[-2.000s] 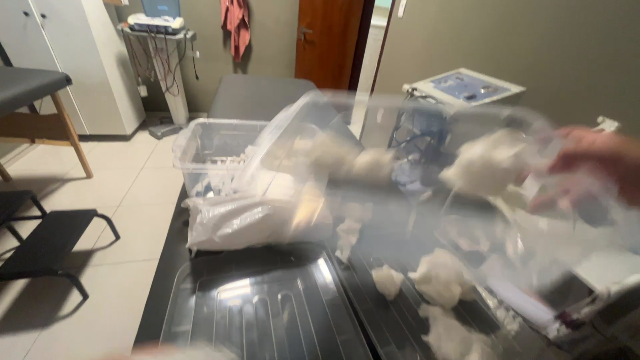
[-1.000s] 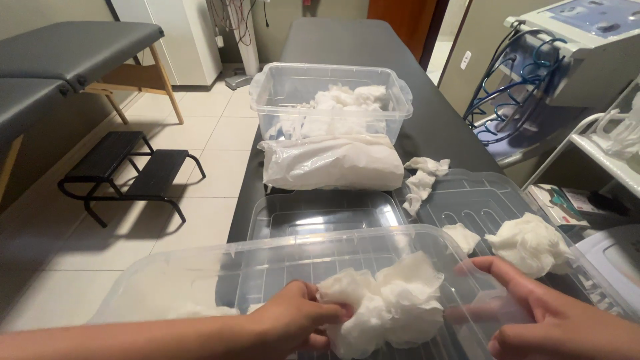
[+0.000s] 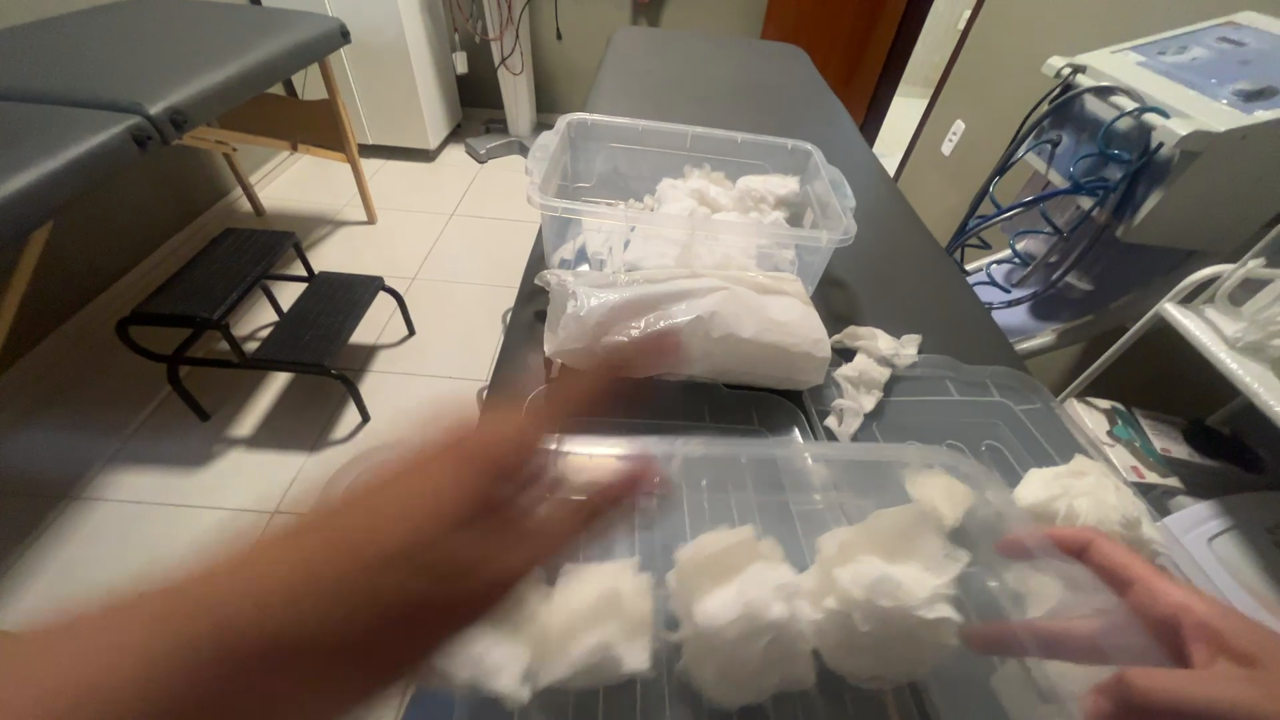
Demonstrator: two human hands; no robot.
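Observation:
A clear plastic bin [image 3: 720, 455] lies close to me with several crumpled white cotton pieces [image 3: 745, 610] in it. Blurred by motion, my left hand [image 3: 560, 440] reaches over its left part, fingers apart, nothing held. My right hand [image 3: 1140, 600] is at the bin's right wall, thumb and fingers apart; some of the wall overlaps it. Beyond, a white roll in a plastic bag [image 3: 690, 325] lies before a second clear bin [image 3: 690, 215] that holds more white cotton. Clear lids [image 3: 950, 400] lie under and beside the near bin. A cotton strip [image 3: 865, 375] and a cotton clump [image 3: 1085, 500] rest on the right lid.
All this stands on a dark padded treatment table [image 3: 700, 80]. On the left are another padded table [image 3: 170, 60] and a black two-step stool [image 3: 260, 300]. To the right stand a machine with blue hoses [image 3: 1180, 130] and a white metal cart [image 3: 1220, 340].
My left hand has let go of the white cotton it held and moved up and forward over the near bin. The cotton now lies in the bin. My right hand stays by the right wall.

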